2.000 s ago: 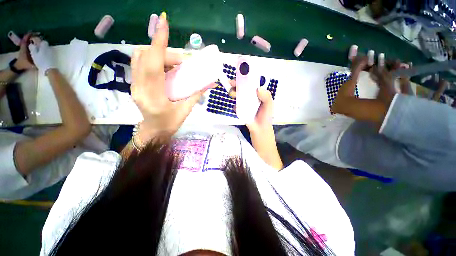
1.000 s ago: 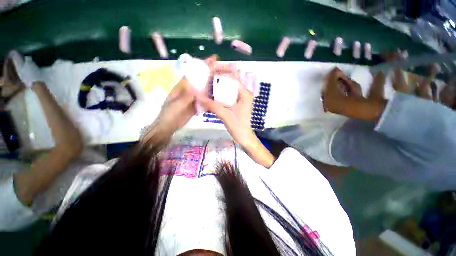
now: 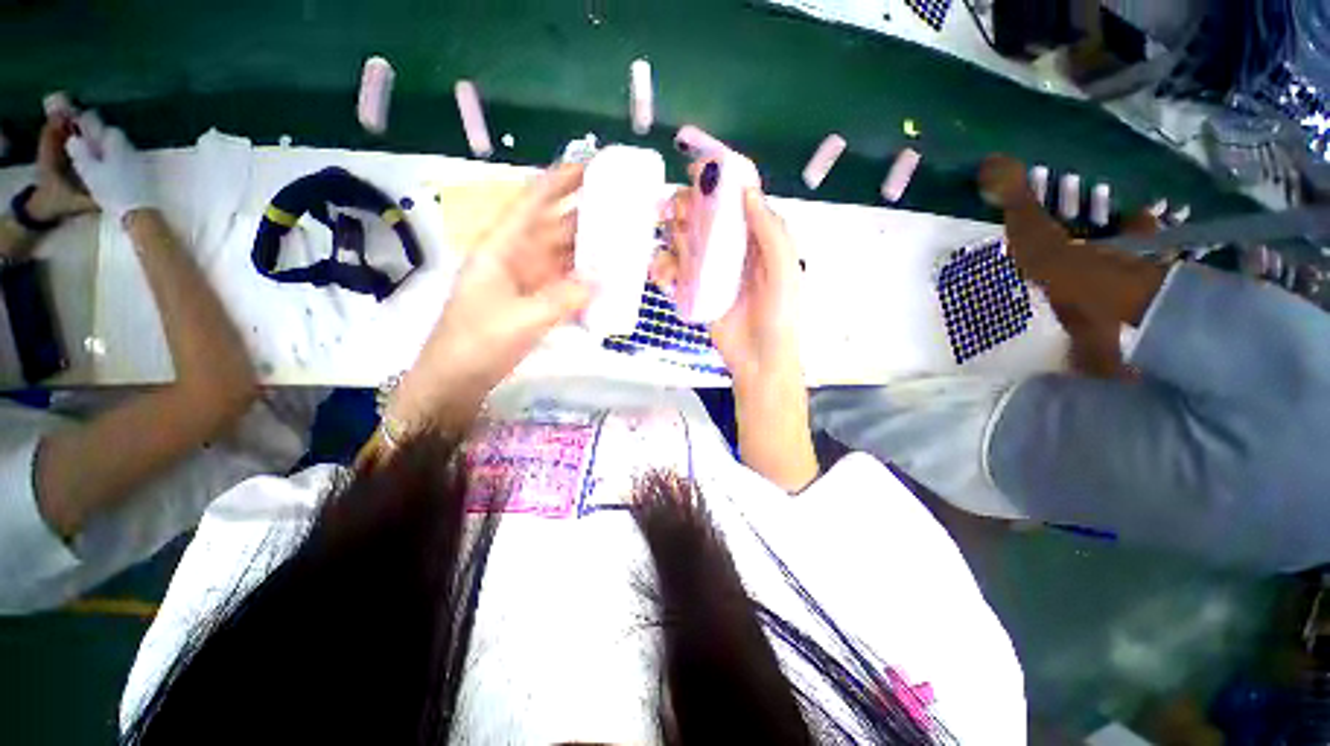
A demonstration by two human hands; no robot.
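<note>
My left hand (image 3: 503, 284) is shut on a white oblong device housing (image 3: 619, 233), held upright over the table. My right hand (image 3: 761, 299) is shut on a pale pink device housing (image 3: 712, 255) with a round dark dot near its far end. The two housings are side by side with a narrow gap, the right one slightly tilted. A sheet with rows of dark dots (image 3: 664, 332) lies on the table under my hands and is partly hidden by them.
Several pink housings lie on the green conveyor belt (image 3: 554, 66) beyond the white table (image 3: 875, 313). A black strap loop with yellow marks (image 3: 339, 233) and a pale yellow sheet (image 3: 470, 211) lie left. People sit both sides; another dot sheet (image 3: 985, 302) is near the right person's arm.
My hands were close together around a white housing one second ago; now they are apart, with one housing upright in each. The right person's hand has moved away toward the belt, uncovering the dot sheet.
</note>
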